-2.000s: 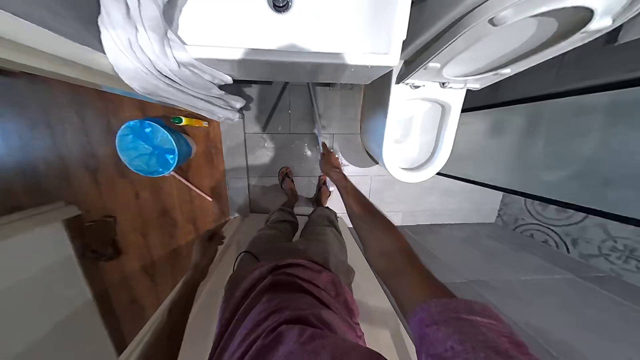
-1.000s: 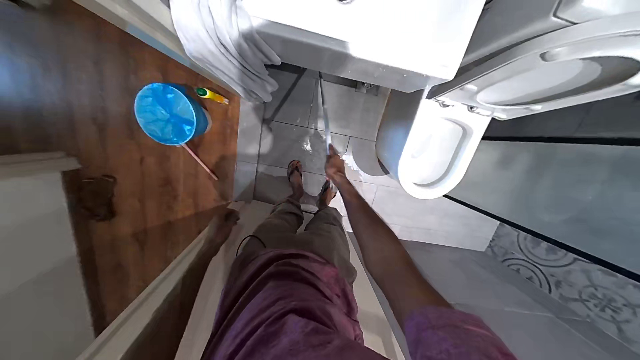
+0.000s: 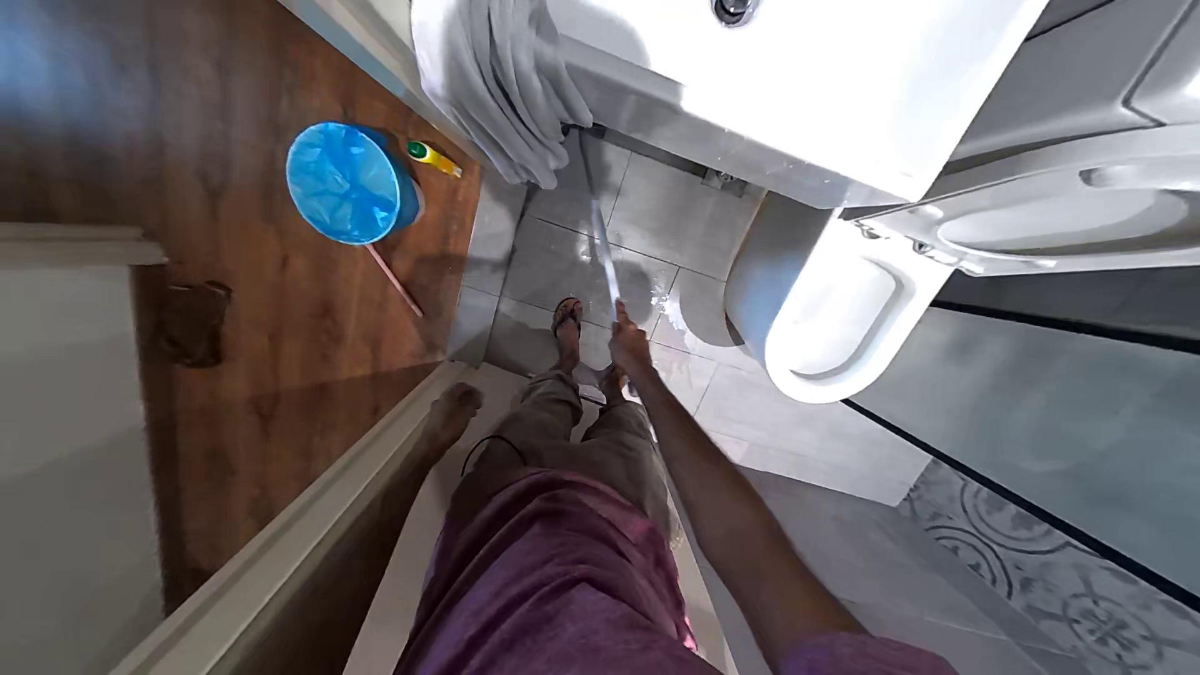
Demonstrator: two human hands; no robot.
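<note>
My right hand (image 3: 630,345) is closed around a long pale pole (image 3: 601,234), which slants away over the grey floor tiles (image 3: 553,262) and under the washbasin. The pole's far end is in shadow beside a hanging grey-white towel (image 3: 511,94), so what it carries cannot be told. Wet, shiny patches lie on the tiles near my sandalled feet. My left hand (image 3: 457,408) hangs low by the door frame at my left, dark and blurred, with no object visible in it.
White washbasin (image 3: 787,84) ahead; toilet (image 3: 834,328) with raised lid at right. A glass panel's black-edged base runs beyond it. On the wooden floor at left stand a blue-lined bucket (image 3: 347,183), a yellow bottle with green cap (image 3: 434,158) and a thin pink stick (image 3: 394,279).
The far end of the pole has swung left under the basin, towards the towel. My right hand still grips it. The view has turned.
</note>
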